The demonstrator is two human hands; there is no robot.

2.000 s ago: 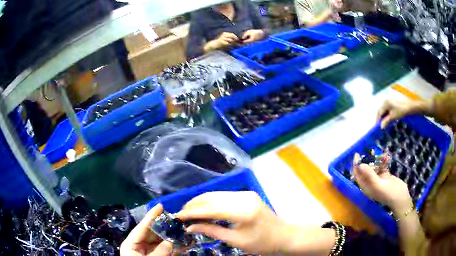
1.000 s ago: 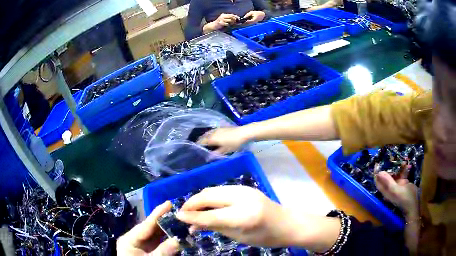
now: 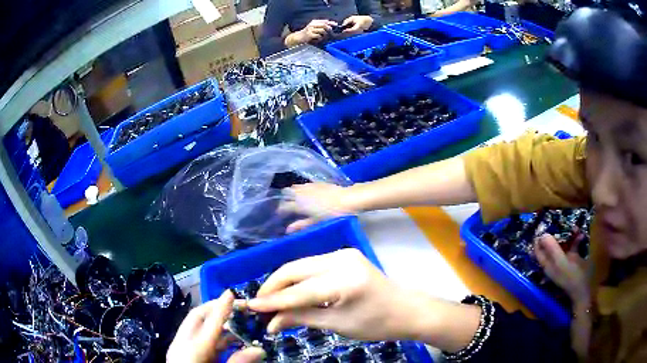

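Note:
My left hand (image 3: 202,332) comes up from the bottom edge and holds a small camera module (image 3: 245,322) between thumb and fingers. My right hand (image 3: 333,294), with a beaded bracelet at the wrist, has its thumb and fingertips on the top of the same module. The fingers hide much of the module. Both hands are over the near blue tray (image 3: 284,252), which holds rows of similar modules (image 3: 319,345) with black round tops. A clear plastic bag (image 3: 241,191) with dark contents lies just behind this tray.
A person in a mustard sleeve (image 3: 525,170) sits at right, one hand at the bag, the other over a blue tray (image 3: 496,273). Wired round housings (image 3: 135,312) lie at lower left. Another module tray (image 3: 397,138) and wire harnesses (image 3: 277,88) are across the belt.
The neighbour's arm has reached across to the bag since the oldest frame, and their head has come into view at right. My hands stay on the module, its tilt slightly changed.

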